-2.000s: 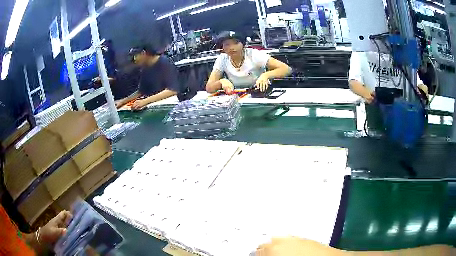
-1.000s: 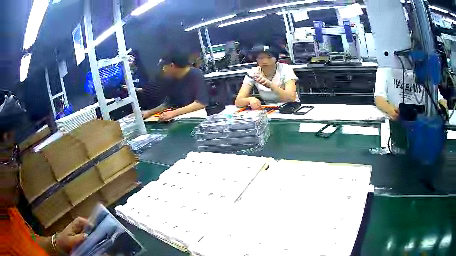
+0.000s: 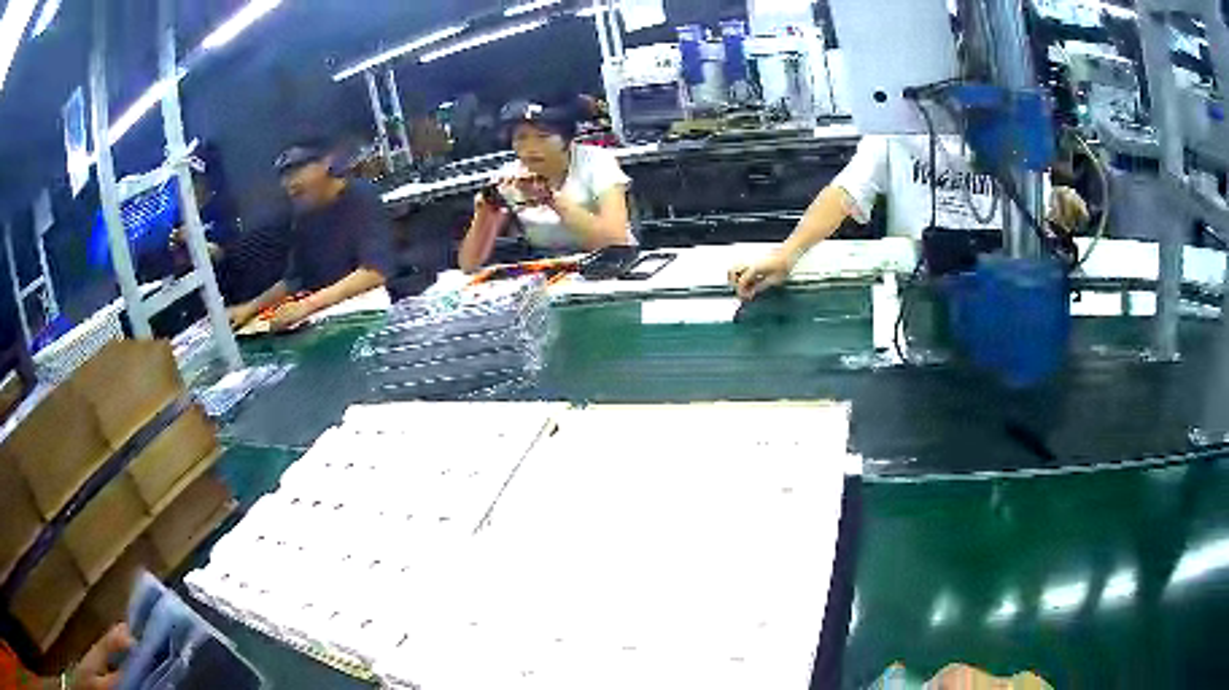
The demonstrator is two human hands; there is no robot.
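Note:
My right hand (image 3: 960,677) shows only as a small blurred strip at the bottom edge, right of the white trays; its fingers and anything it may hold cannot be made out. My left hand is not in view. The white trays (image 3: 660,539) lie in front of me as a large bright block in two sections, with small marks in rows. A cardboard strip (image 3: 353,666) shows under their front left edge. At the lower left, another person's hand holds bagged parts (image 3: 189,644) in clear plastic, cut off by the edge.
A divided cardboard carton (image 3: 101,485) stands at left. Stacked clear trays (image 3: 458,337) sit beyond the white block. A blue machine head (image 3: 1011,317) on an upright stands right of centre. The green bench (image 3: 1024,553) extends right. Three people are across the line.
The view has swung right since a second ago, so the bench things sit further left. My right hand shows at the bottom edge again. A person across now reaches onto the far strip.

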